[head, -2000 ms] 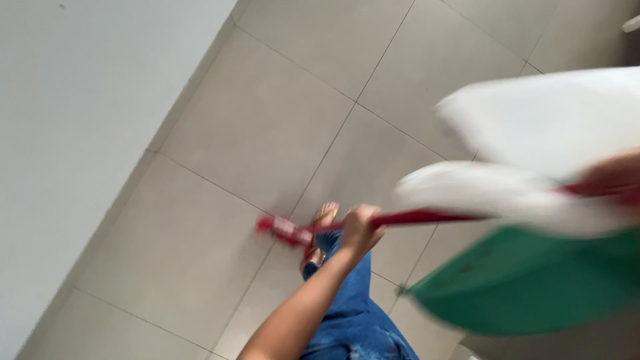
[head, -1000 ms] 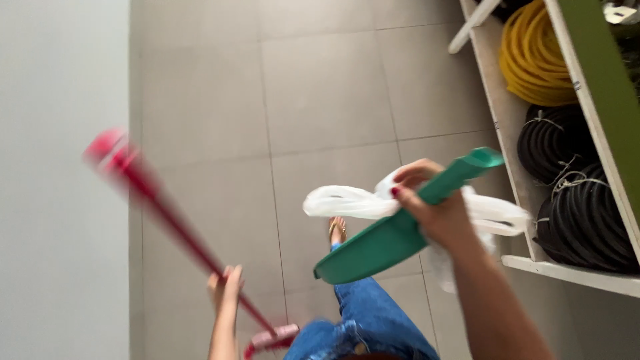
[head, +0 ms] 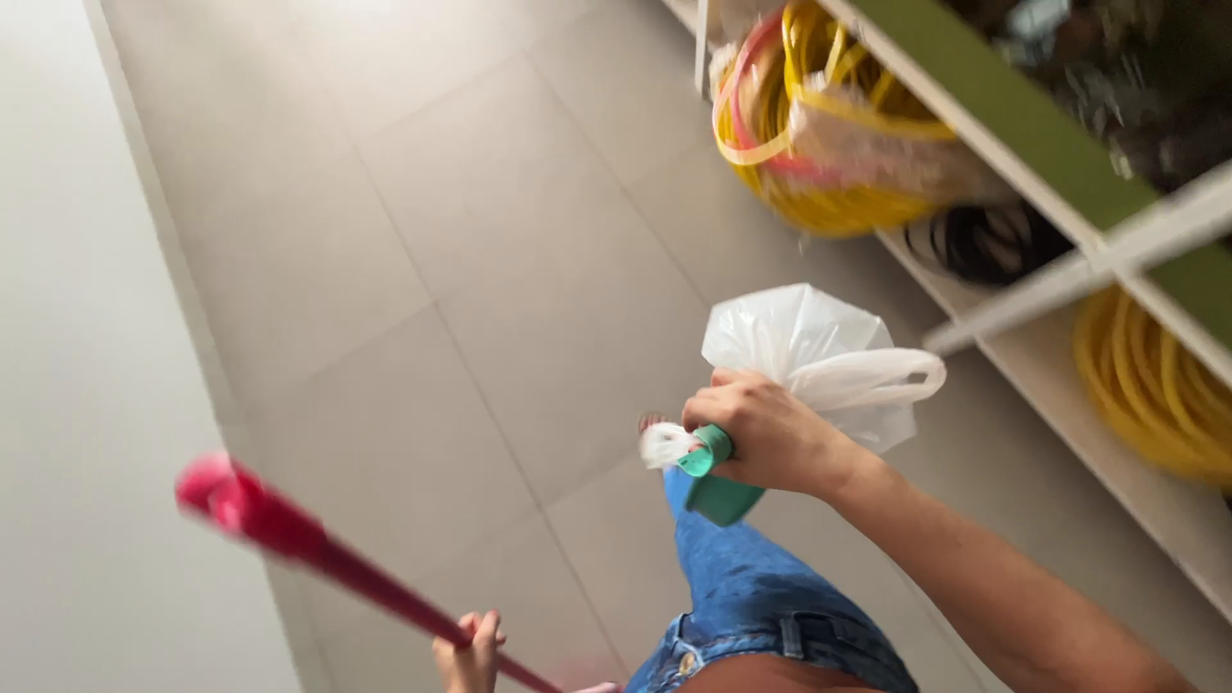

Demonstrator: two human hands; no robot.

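My left hand [head: 469, 650] grips a red pole [head: 375, 582], likely a broom's handle, which slants up to the left to a thicker, blurred red end. At the lower edge its other end is cut off. Right of centre, my right hand [head: 760, 428] is closed around the handle of a green plastic dustpan [head: 724, 499], whose open handle end faces up. The same hand holds a white plastic bag [head: 804, 337]; one of its loops hangs out to the right and another bunched part shows beside the dustpan handle.
Shelving [head: 1025, 371] along the right holds coiled yellow hoses [head: 1145, 385], a black coil [head: 991, 241] and a yellow and pink bundle [head: 828, 144] jutting over the tiled floor [head: 462, 221]. A pale wall [head: 96, 385] runs along the left. My jeans and one foot show below.
The dustpan has turned in my right hand, so its handle end now faces up toward the view. The bag has spread out above that hand. More shelving has come into view.
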